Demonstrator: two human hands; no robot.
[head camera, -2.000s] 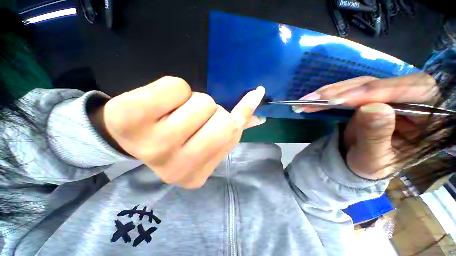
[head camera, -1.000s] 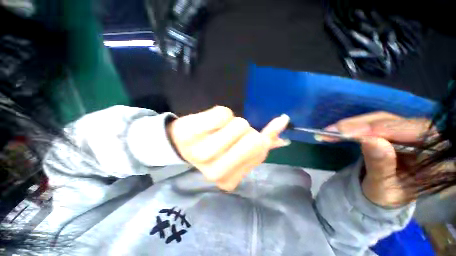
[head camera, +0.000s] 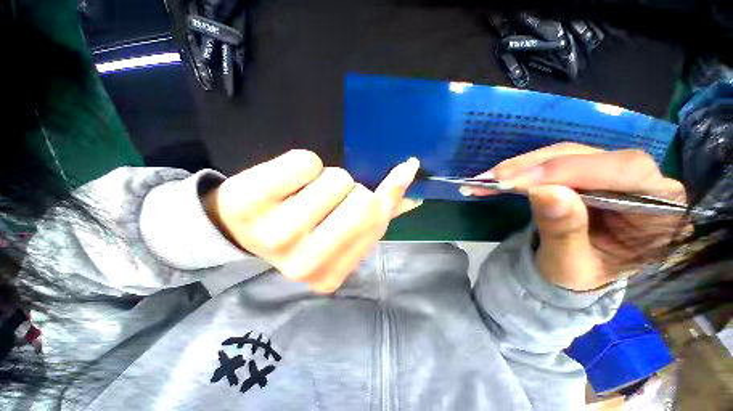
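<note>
My left hand (head camera: 309, 217) is left of centre, fingers curled, with the index finger and thumb tips around a small dark piece (head camera: 421, 173), mostly hidden. My right hand (head camera: 587, 209) is closed on silver tweezers (head camera: 627, 201). Their tip points left and meets the dark piece at my left fingertips. The glossy blue sheet (head camera: 402, 112) lies behind both hands, with rows of tiny dark marks on its right part. My right fingers cover some of its front edge.
Black parts with white lettering lie in piles on the black mat (head camera: 289, 96), at back left (head camera: 215, 40) and back right (head camera: 538, 48). A dark rectangle with a bright reflection (head camera: 137, 88) is at left. Clear plastic (head camera: 711, 136) is at right. A blue object (head camera: 623, 349) is below.
The view has shifted and sharpened, and more of both piles shows than at first. Both hands keep nearly the same pose, with the tweezer tip still at my left fingertips.
</note>
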